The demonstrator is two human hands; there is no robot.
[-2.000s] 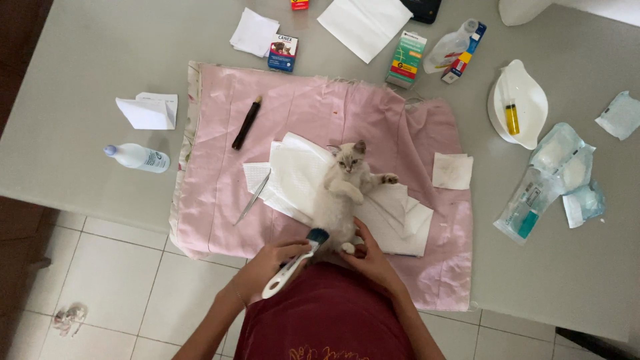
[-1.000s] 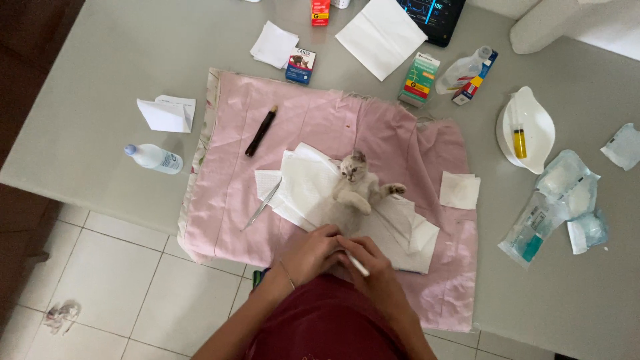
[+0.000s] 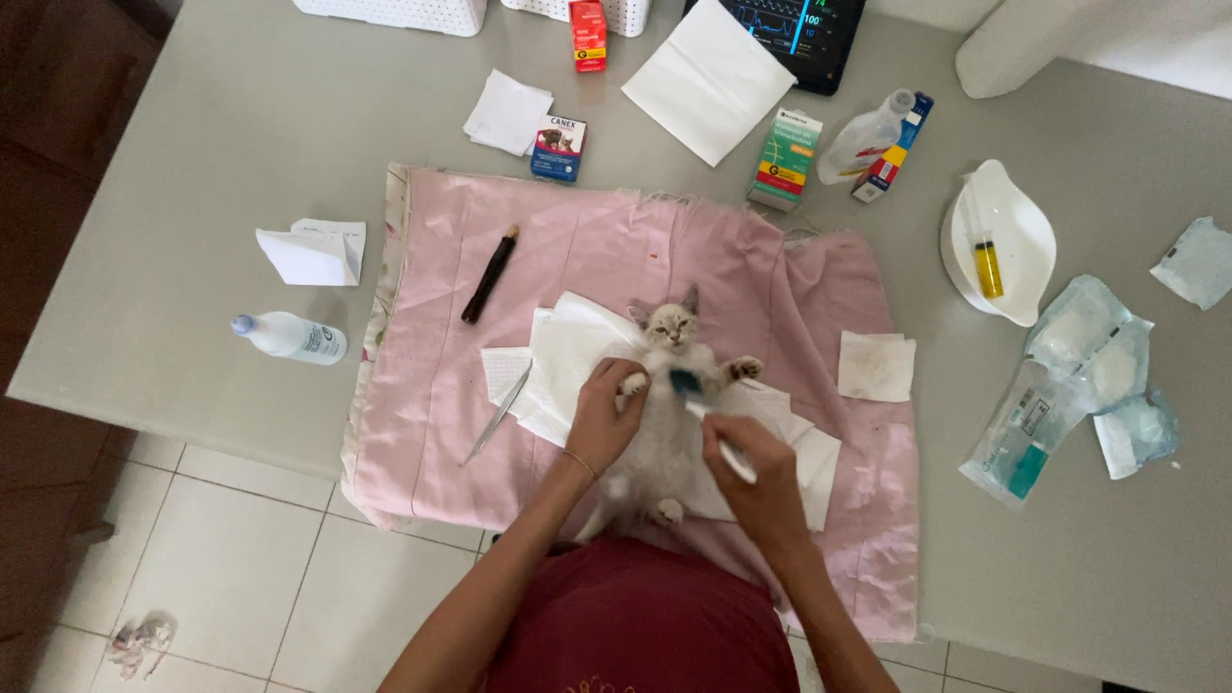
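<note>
A pale kitten [image 3: 664, 462] lies belly up on white paper towels [image 3: 577, 342] over a pink cloth [image 3: 443, 414], its head away from me. My left hand [image 3: 608, 409] holds the kitten's forepaw between thumb and fingers. With my right hand [image 3: 760, 472] I grip the white handle of a brush [image 3: 688, 385], whose dark bristles are at the kitten's chest, slightly blurred. Metal tweezers [image 3: 499, 414] lie left of my left hand. A dark stick-like object with a light tip [image 3: 491, 274] rests farther up the cloth.
Around the cloth are a plastic bottle [image 3: 289, 338], folded paper [image 3: 313, 254], medicine boxes [image 3: 786, 159], a clear bottle [image 3: 864, 140], a white bowl [image 3: 1035, 231] with a syringe [image 3: 986, 260], opened packets [image 3: 1030, 433] and a gauze square [image 3: 876, 367]. A monitor [image 3: 818, 43] stands at the back.
The brush was in my left hand at first; it is now in my right. Both hands were together by the kitten's lower body one second ago and are now apart, higher along it.
</note>
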